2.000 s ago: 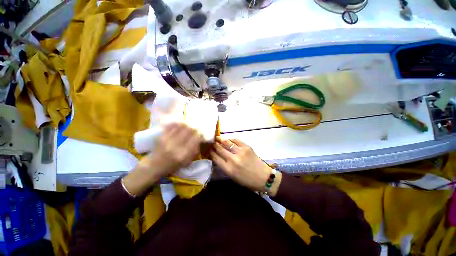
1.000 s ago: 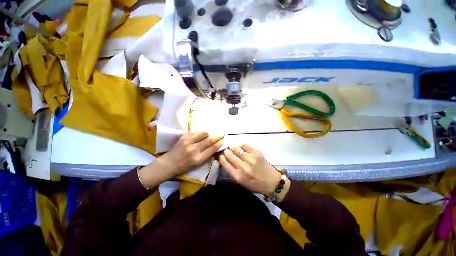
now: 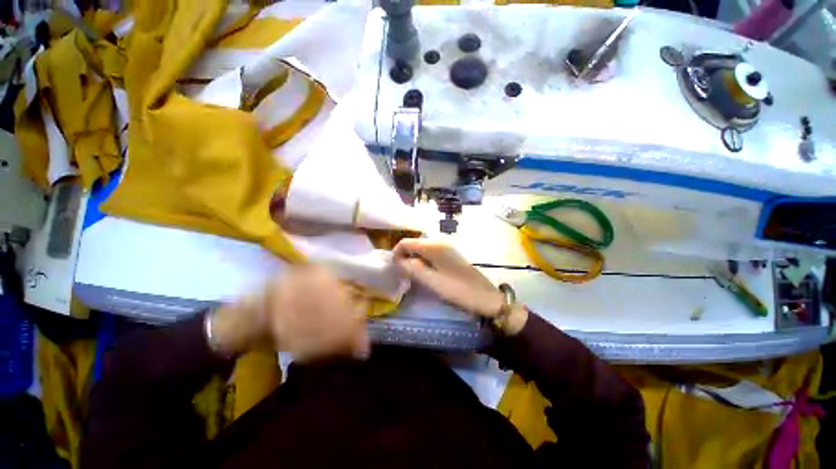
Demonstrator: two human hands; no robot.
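Note:
Mustard fabric (image 3: 197, 169) with an off-white side (image 3: 335, 174) lies left of the needle and runs to the lit presser foot (image 3: 448, 220). My right hand (image 3: 445, 275) holds the folded yellow-white edge just below the presser foot, its fingertips on the cloth. My left hand (image 3: 316, 313) is blurred, over the table's front edge at the lower end of the cloth. Whether its fingers grip anything cannot be told. The sewing machine head (image 3: 568, 110) hides part of the bed behind the needle.
Scissors with green and yellow loops (image 3: 570, 240) lie right of the needle. Thread snips (image 3: 741, 289) lie far right on the bed. A mustard heap (image 3: 69, 110) is at the upper left. More mustard cloth (image 3: 724, 421) hangs below the table at right. A blue crate (image 3: 14, 343) is at lower left.
My left hand has moved away from the needle, down and left. The cloth by the needle has shifted and folded, showing more yellow. The view has shifted, with more of the machine head showing.

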